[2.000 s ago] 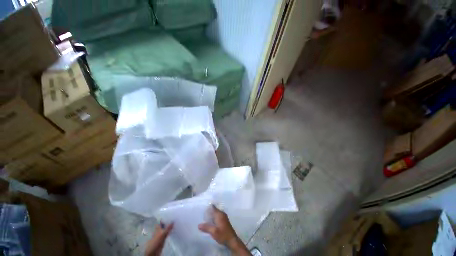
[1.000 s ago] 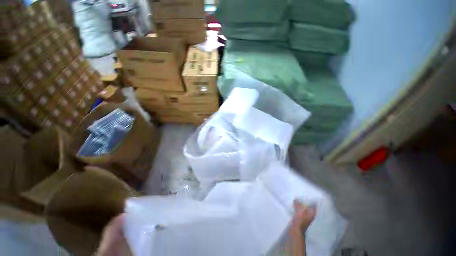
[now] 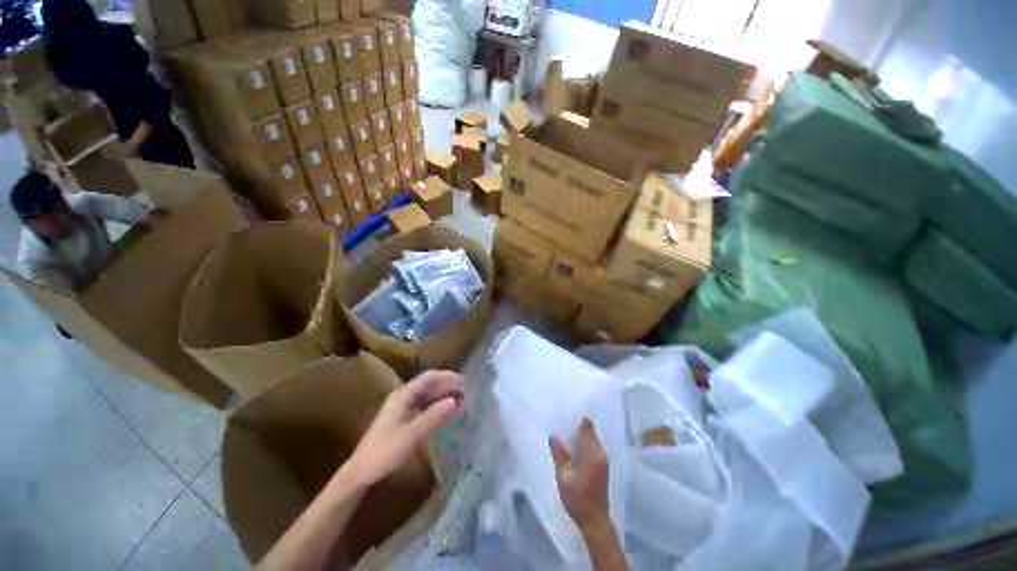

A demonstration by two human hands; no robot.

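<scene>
A loose pile of milky white film sheets (image 3: 769, 435) lies at the lower right. One sheet (image 3: 546, 385) stands up at the near left of the pile. My right hand (image 3: 583, 474) is against this sheet, thumb and fingers apart; I cannot tell whether it pinches the film. My left hand (image 3: 415, 415) is above the rim of an open brown carton (image 3: 262, 446), fingers apart and empty. It does not touch the sheet.
A rounded carton (image 3: 441, 355) holds shiny wrapped panels (image 3: 429, 292). Another open carton (image 3: 262, 284) stands left of it. Two people are at the far left, one crouching by a large carton. Printed cartons (image 3: 574, 190) and green-wrapped bales (image 3: 825, 212) stand behind.
The view has swung left. My left hand has let go of the white sheet and is now over the open carton. My right hand remains at the film, which has shifted right in view.
</scene>
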